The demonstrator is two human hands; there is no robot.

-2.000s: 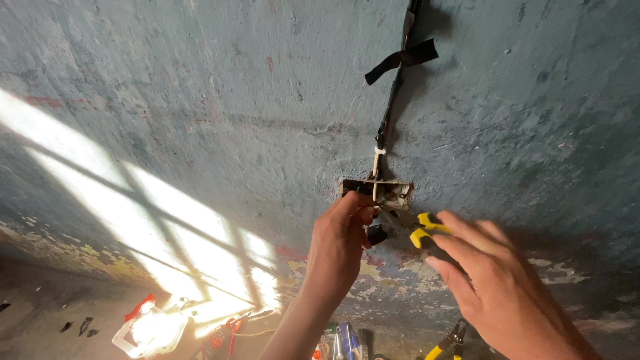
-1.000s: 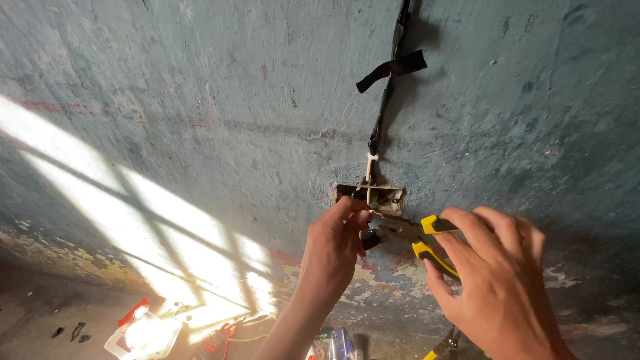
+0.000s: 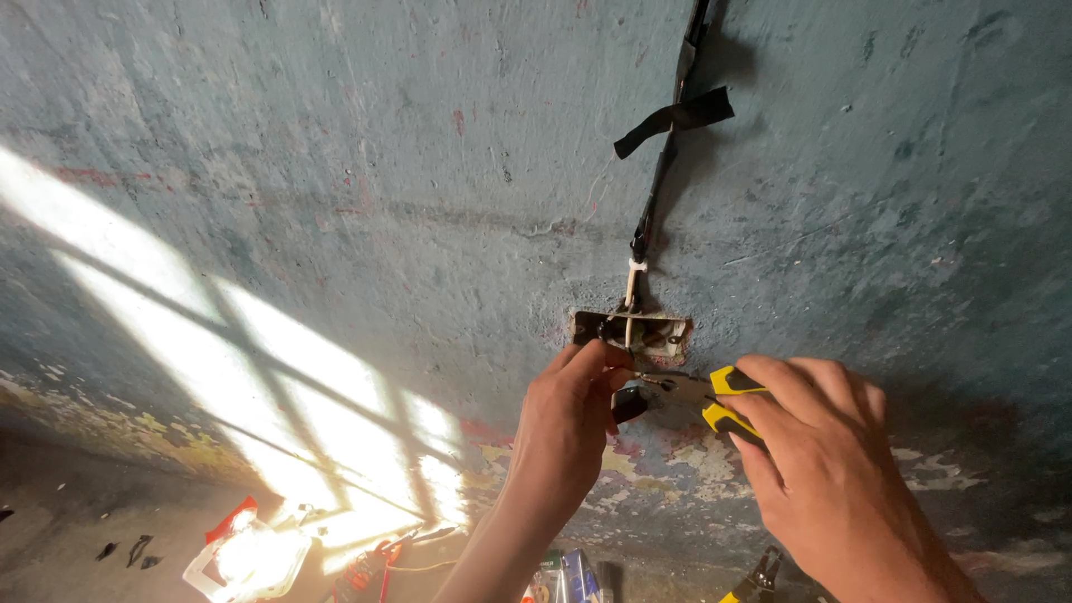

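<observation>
My left hand (image 3: 569, 419) pinches a thin wire just below the recessed electrical box (image 3: 670, 333) in the wall. Yellow-and-black-handled pliers (image 3: 687, 390) are in my right hand (image 3: 825, 461), their jaws at the wire end beside my left fingertips. A pale wire (image 3: 629, 331) comes down across the box from the black-taped cable (image 3: 662, 176), which hangs along the wall. A loose strip of black tape (image 3: 674, 120) sticks out from that cable. Under my left fingers is a black part (image 3: 630, 404), mostly hidden, so its kind is unclear.
At the bottom, a second yellow-and-black hand tool (image 3: 758, 576) lies right of several small packages (image 3: 578, 576). Red wires (image 3: 360, 576) and a brightly sunlit white container (image 3: 251, 557) are at lower left. Dark scraps (image 3: 140, 548) lie on the floor farther left.
The pliers were blurred and turned away at first; their jaws have since come to the wire at my left fingertips. My left hand stays below the box.
</observation>
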